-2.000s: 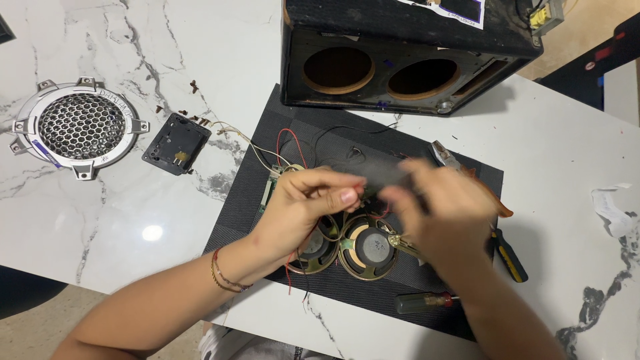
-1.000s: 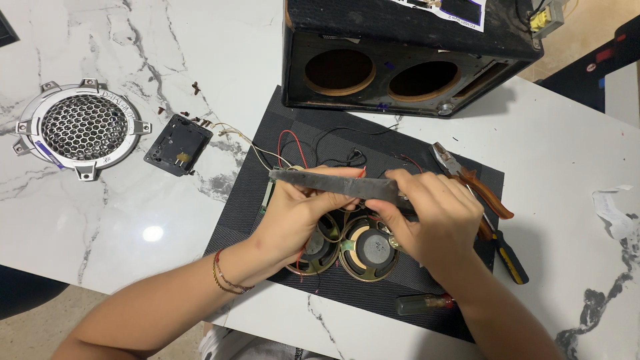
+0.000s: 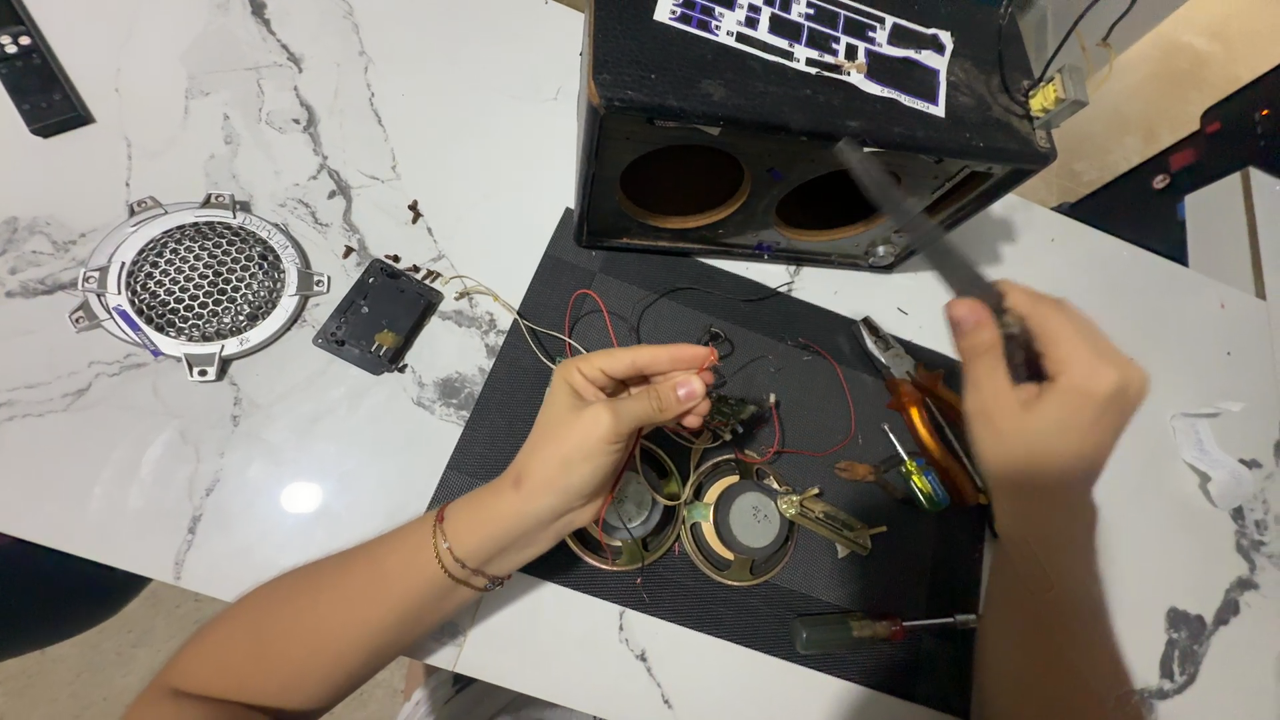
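My left hand [image 3: 635, 400] pinches the end of a thin red wire [image 3: 711, 358] between thumb and fingers, above a small green circuit board [image 3: 735, 415]. Raised at the right, my right hand [image 3: 1050, 385] is closed on a dark strip [image 3: 930, 240], perhaps a blade or tape, blurred and pointing up and left across the speaker cabinet's front. Below my left hand, two round speaker drivers [image 3: 750, 520] lie magnet side up on the black woven mat [image 3: 620, 280]. Red, white and black wires run around them.
A black speaker cabinet [image 3: 820, 80] with two round holes stands at the back. Pliers [image 3: 915, 400], small screwdriver [image 3: 915, 468], another screwdriver [image 3: 850, 632] and metal bracket [image 3: 830, 518] lie on the mat. Leftward are a silver speaker grille [image 3: 207, 285], black plastic cover [image 3: 380, 318], screws [image 3: 414, 210] and remote [image 3: 40, 75].
My right hand has moved right, away from my left, carrying the dark strip that spanned both hands one second ago. My left hand stays near the same place.
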